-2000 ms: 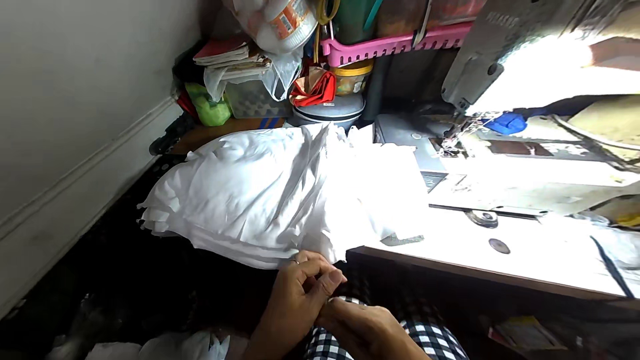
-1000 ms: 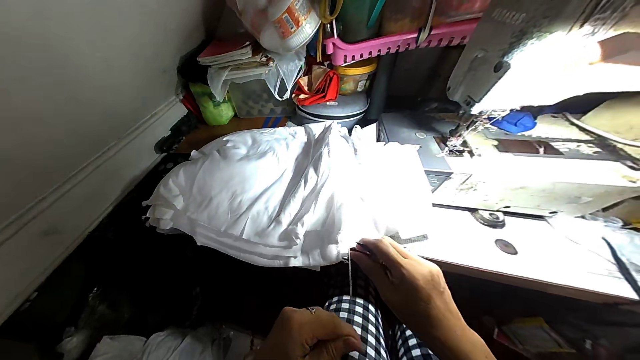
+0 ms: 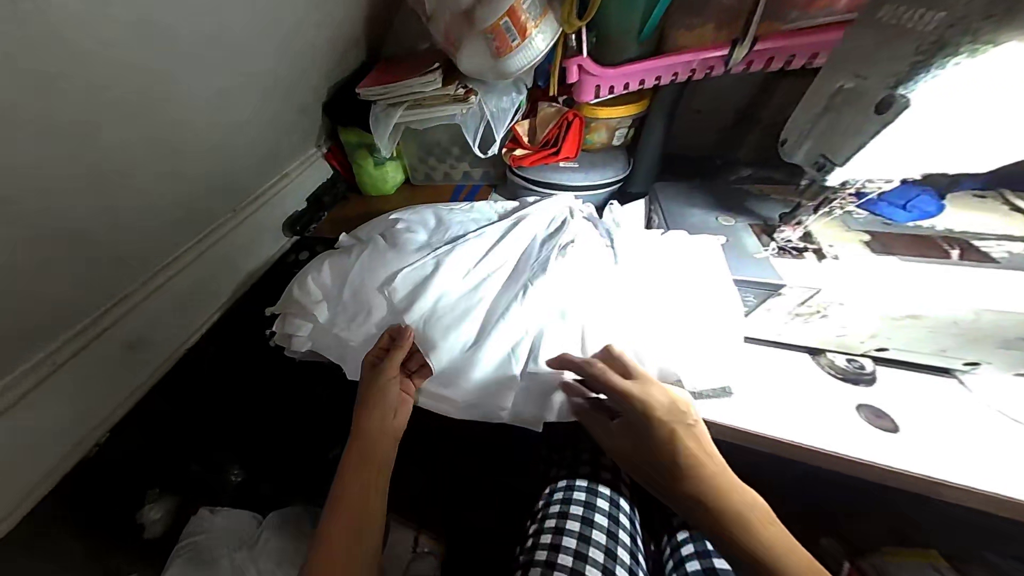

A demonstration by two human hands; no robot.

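A heap of white fabric [image 3: 480, 280], in several layers, lies over the left end of the sewing table and hangs past its front edge. My left hand [image 3: 394, 372] pinches the fabric's front edge between thumb and fingers. Over the front part of the cloth, to the right, is my right hand [image 3: 620, 396], its fingers apart and slightly bent; whether the fingertips touch the cloth cannot be told. The sewing machine head [image 3: 864, 96] stands at the upper right, with thread ends tangled near its needle area.
A round metal bobbin part [image 3: 846, 366] and a dark disc [image 3: 878, 418] lie on the tabletop. Behind the cloth stand a lidded grey tub [image 3: 572, 172], a pink plastic basket [image 3: 704, 64] and a clear box [image 3: 450, 156]. A wall [image 3: 160, 144] bounds the left.
My left hand has moved up from near my lap to the fabric's front edge and taken hold of it. My right hand no longer pinches near the table edge; its fingers have spread.
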